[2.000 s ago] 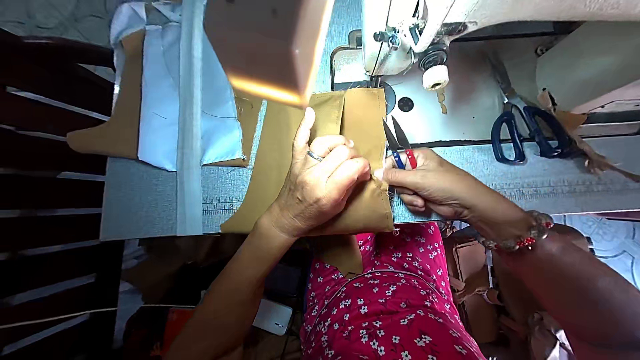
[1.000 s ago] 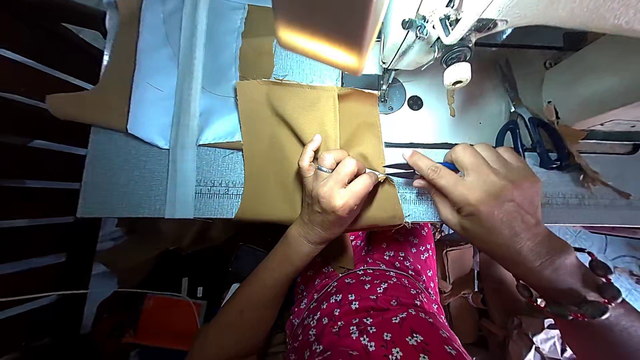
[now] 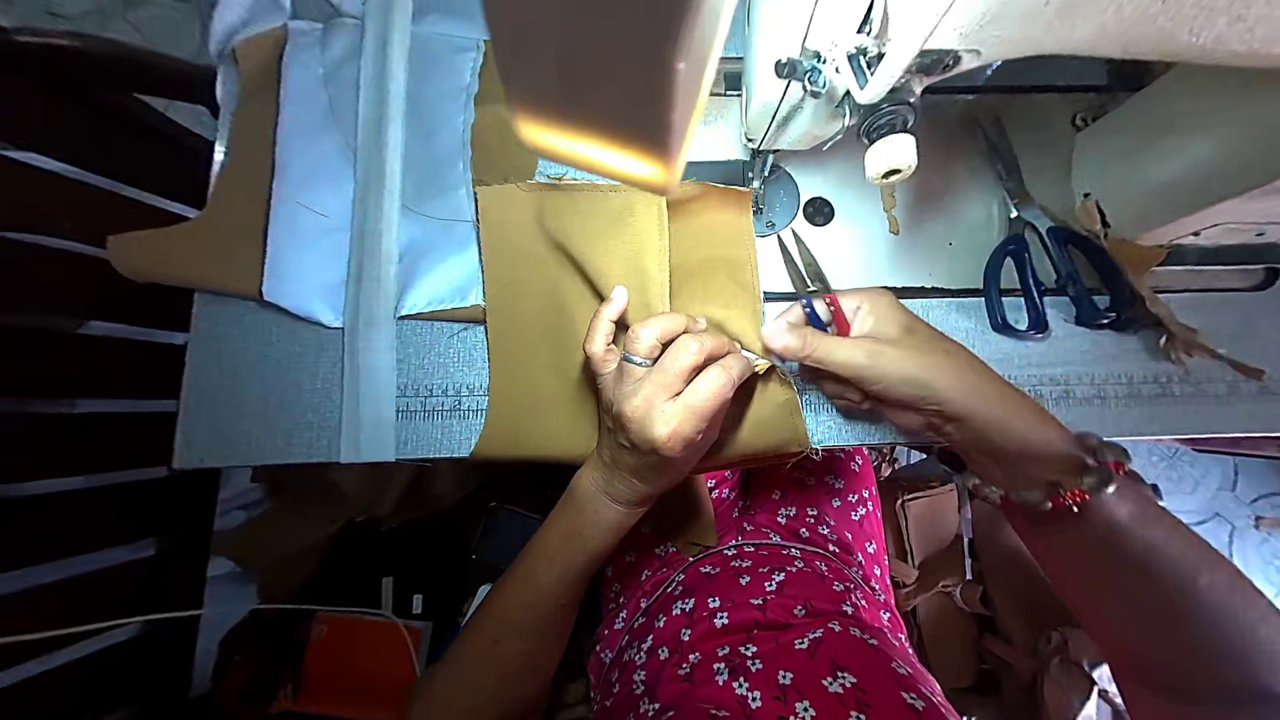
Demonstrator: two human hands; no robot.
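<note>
A tan fabric piece [image 3: 560, 330] with a stitched seam lies at the table's front edge, left of the needle area of a sewing machine [image 3: 790, 120]. My left hand [image 3: 670, 400] presses on the fabric and pinches its right edge, where some whitish material and loose threads show. Just right of that edge, my right hand [image 3: 860, 350] holds small thread snips [image 3: 815, 285] with blue and red handles. Their parted blades point up and left, away from the pinched spot. The right thumb and fingertips are at the fabric edge; what they grip there is hard to tell.
Large dark-handled scissors [image 3: 1035, 250] lie on the machine bed at right, beside tan fabric scraps [image 3: 1170, 300]. Light blue and tan fabric pieces [image 3: 310, 170] lie at left under a pale strip [image 3: 375, 230]. A lamp-like housing [image 3: 610, 90] overhangs the fabric. A printed ruler scale [image 3: 1120, 390] runs along the table.
One second ago the snips' blades pointed left at the fabric edge; now they point up, and my right hand has turned. My left hand still pinches the edge.
</note>
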